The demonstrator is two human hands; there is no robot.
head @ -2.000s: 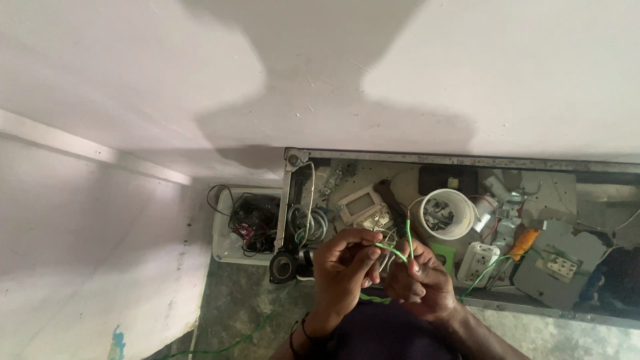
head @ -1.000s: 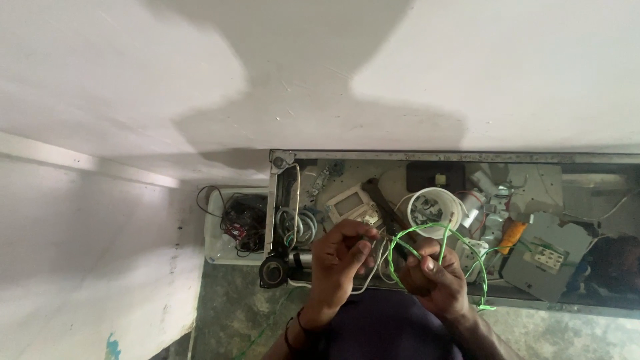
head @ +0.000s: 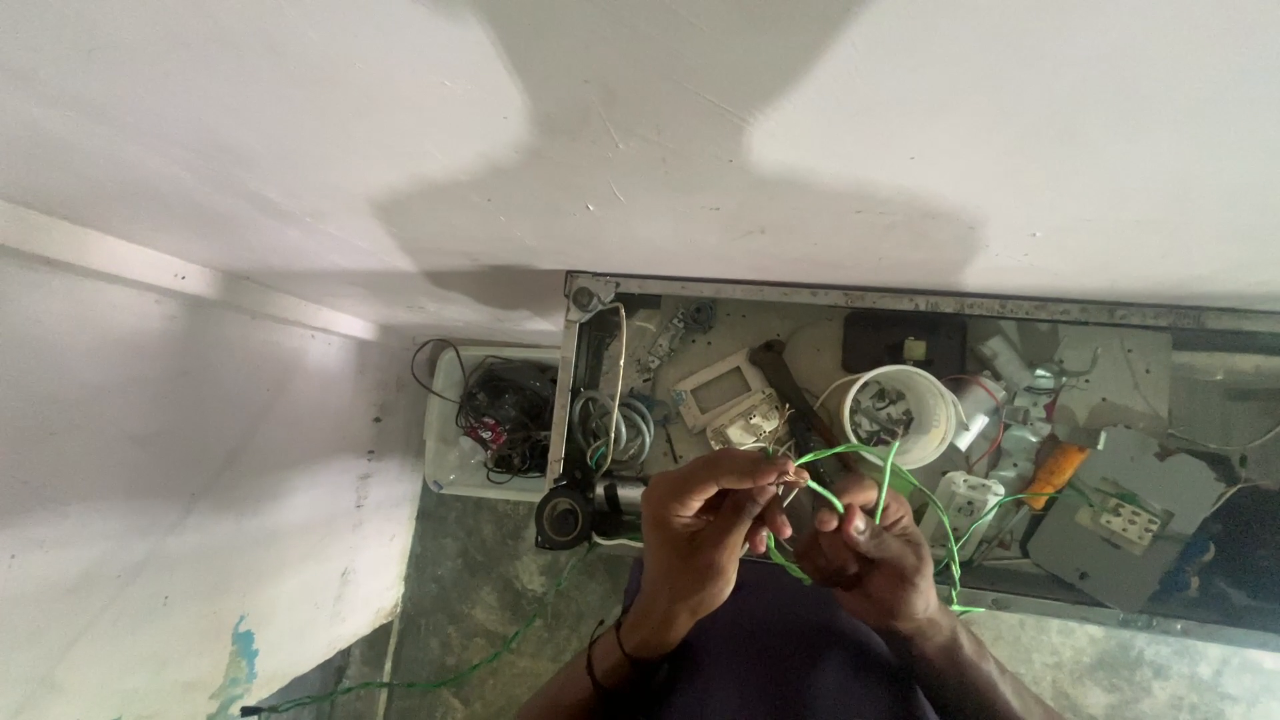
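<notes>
My left hand (head: 712, 530) pinches the bared copper end of a green twisted electrical wire (head: 822, 497) between thumb and fingertips. My right hand (head: 872, 555), close beside it, grips the green insulated part of the wire. A loop of the wire (head: 935, 495) arcs over and past my right hand, and another part hangs beneath my fingers. Just beyond my hands lie a white socket (head: 745, 425) and a white switch frame (head: 715, 391). A white bucket (head: 938, 415) of small parts stands behind my right hand.
A metal-framed bench (head: 900, 301) holds an orange-handled tool (head: 1060, 474), a white socket strip (head: 962, 505), a grey board (head: 1115, 575) and coiled cable (head: 630, 430). Left of it sits a white bin (head: 443, 445) of dark wires. Walls stand ahead and at left; green wire (head: 420, 684) trails over the floor.
Two seconds ago only short bends of green wire showed at my fingers; a wide loop now spreads past my right hand. Both hands still hold the wire close together.
</notes>
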